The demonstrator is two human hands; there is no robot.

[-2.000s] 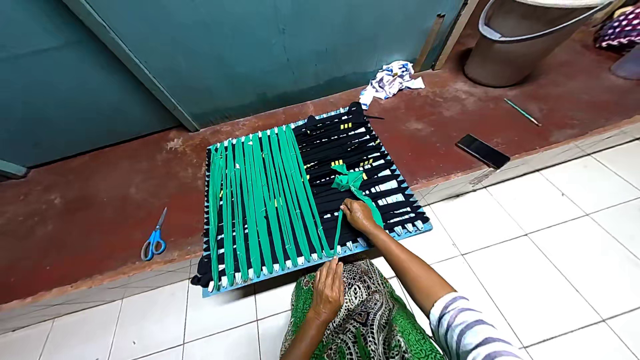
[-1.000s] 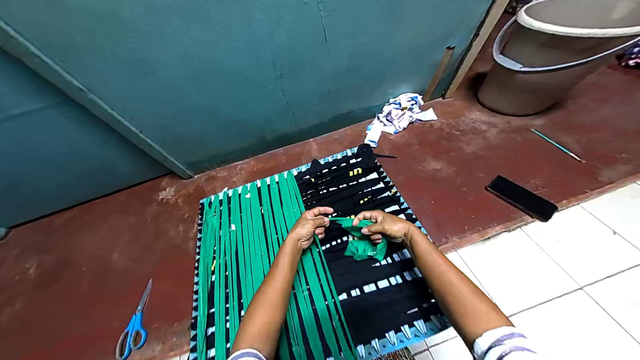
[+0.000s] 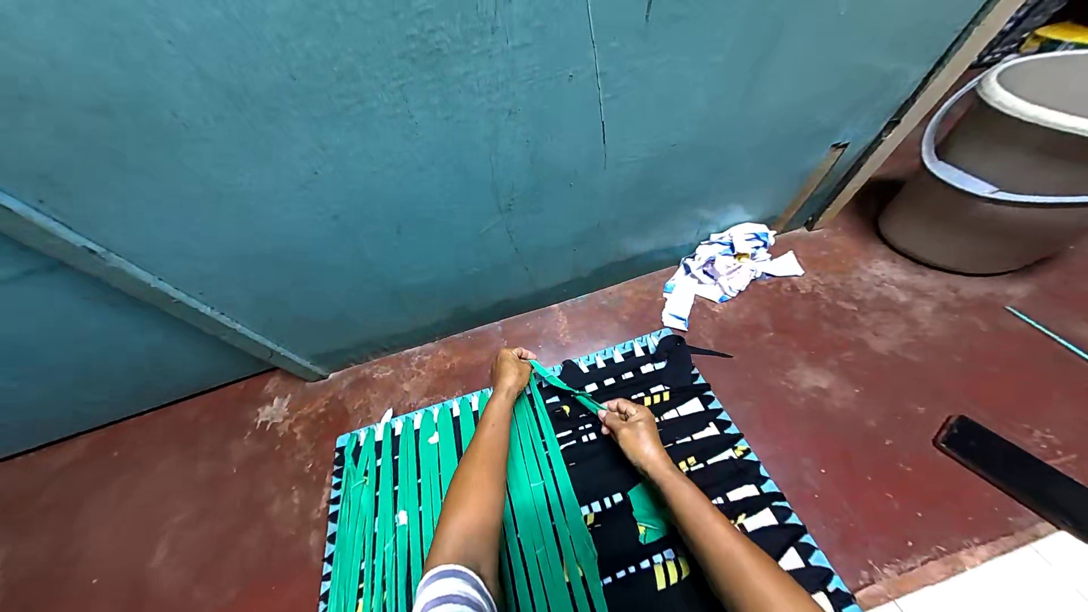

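Observation:
A blue-edged frame (image 3: 769, 489) lies on the floor with black fabric strips (image 3: 586, 463) running across it. Green fabric strips (image 3: 531, 510) run lengthwise over its left and middle part. At the frame's far edge, my left hand (image 3: 512, 371) pinches a green strip. My right hand (image 3: 631, 429) grips the same strip (image 3: 565, 388), stretched taut between both hands, above the black strips. Part of a green fabric bundle (image 3: 648, 512) shows beneath my right forearm.
A teal wall (image 3: 425, 170) rises just behind the frame. White patterned cloth (image 3: 722, 268) lies near the far right corner. Further right are a grey-brown bucket (image 3: 977, 187), a thin teal stick (image 3: 1045, 331) and a black phone (image 3: 1011, 472) on the red floor.
Both hands have moved from over the middle of the frame to its far edge, drawing the green strip between them. The view has shifted toward the wall, and the scissors are out of sight.

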